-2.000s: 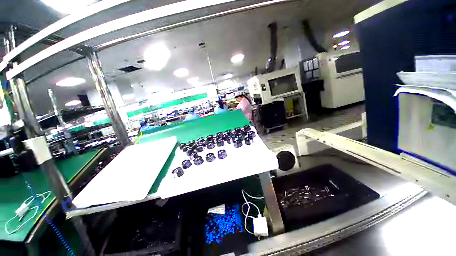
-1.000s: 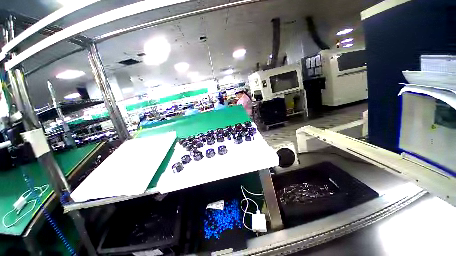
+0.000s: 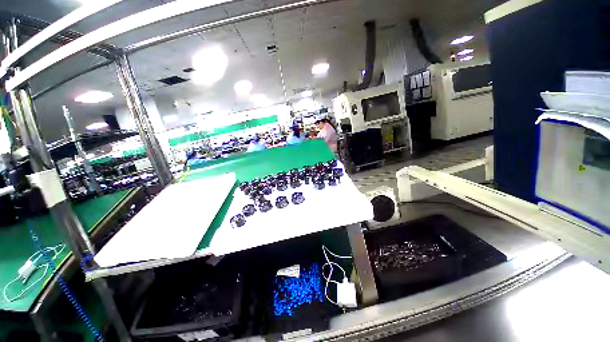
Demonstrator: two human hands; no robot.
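No hand of mine is in the picture. Nearest in front, several black round components stand in rows on a white foam sheet on the green-topped shelf. Another white foam sheet lies on the shelf's left part. Under the shelf, small bright blue components lie heaped in a black bin. A black bin to their left holds small dark pieces. A black tray at the right holds small shiny leaded parts.
A white adapter with a cable hangs beside the blue parts. A silver rail crosses the lower right. A cream bar and papers in a blue-edged holder stand right. A blue coiled cord hangs left. People are far behind.
The view has shifted slightly, so the bins under the shelf show a little higher in the picture. No component has visibly moved.
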